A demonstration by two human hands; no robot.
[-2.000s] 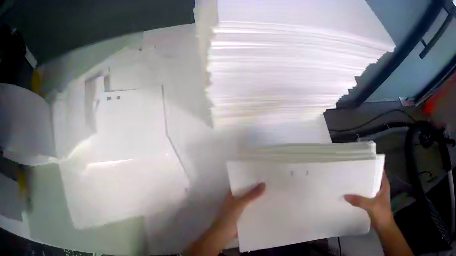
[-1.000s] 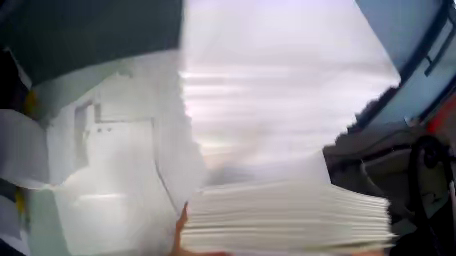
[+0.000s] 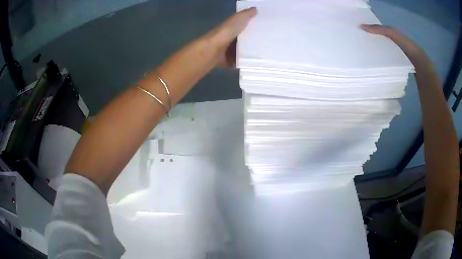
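A tall stack of white sheets (image 3: 314,131) stands on the bench, its front edges layered and uneven. A bundle of white sheets (image 3: 314,40) lies on top of it. My left hand (image 3: 234,35) is at the bundle's left edge, thumb on top, fingers beside and partly hidden. My right hand (image 3: 387,33) is at the far right, its fingertip on the top sheet; the rest of its grip is hard to see.
Loose white sheets with two small holes (image 3: 177,187) lie on the bench left of the stack. The cutting machine (image 3: 35,116) stands at the far left, with a grey smooth chute (image 3: 58,152). Dark cables (image 3: 400,202) are at the lower right.
Both hands have moved up and away from the bench front with the bundle, which now lies on the tall stack. The view has shifted, showing the machine at the left.
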